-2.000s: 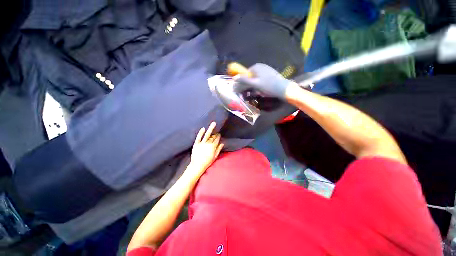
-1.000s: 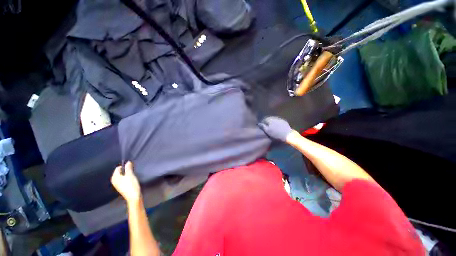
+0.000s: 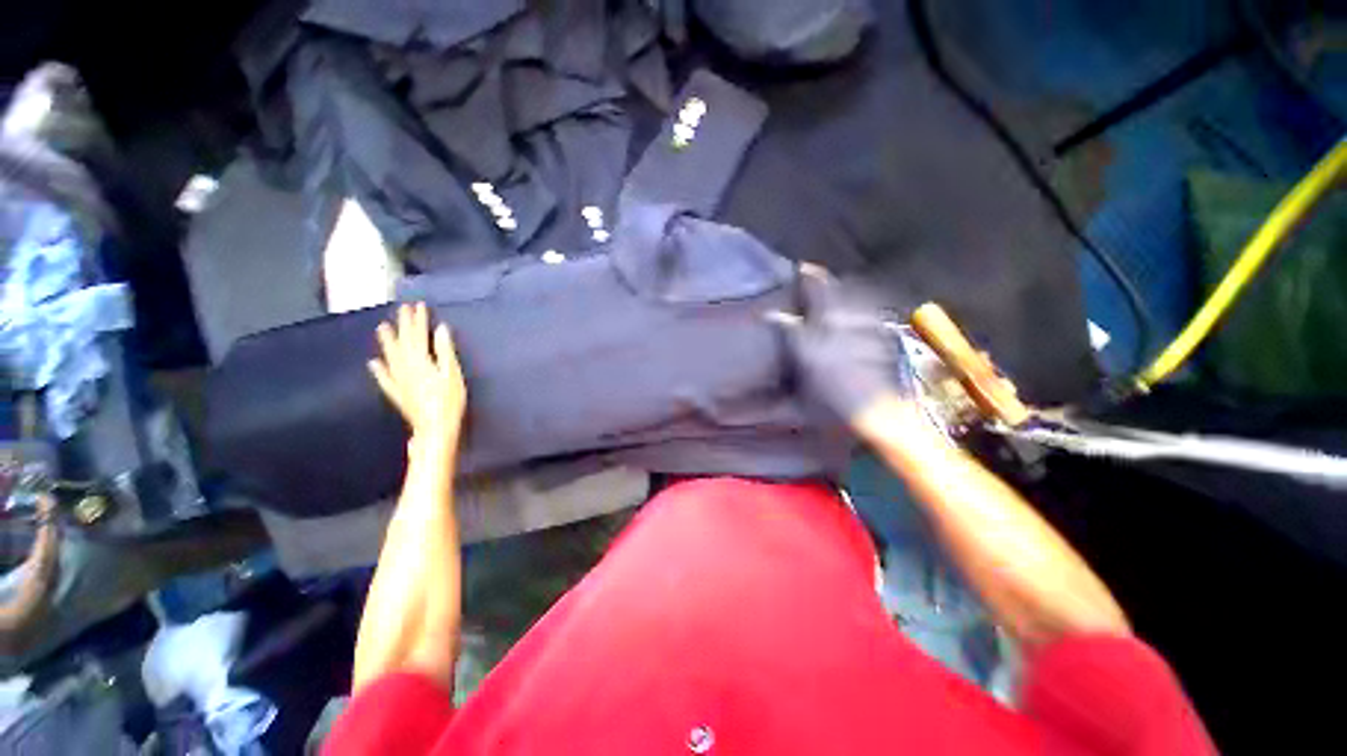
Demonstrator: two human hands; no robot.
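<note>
A dark grey-navy jacket section (image 3: pixel 591 355) lies over the black padded form (image 3: pixel 310 421), with a bunched fold at its back right. My bare left hand (image 3: pixel 421 369) lies on the cloth's left end, fingers spread. My gloved right hand (image 3: pixel 845 347) is blurred at the cloth's right end; whether it grips cloth cannot be told. The steam iron (image 3: pixel 968 369), with an orange-tan handle, is just right of that hand, partly hidden behind it and the forearm.
The jacket's bulk (image 3: pixel 488 104) is heaped behind the form, showing rows of shiny buttons. A white piece (image 3: pixel 356 262) stands behind the form. The yellow hose (image 3: pixel 1248 281) and pale hose (image 3: pixel 1211 451) run right. Another person's hand (image 3: pixel 30 569) shows at the left edge.
My left hand has gone from pinching the cloth's front edge to lying spread on top. The iron now appears lower, beside my right hand. The cloth's back right is more bunched.
</note>
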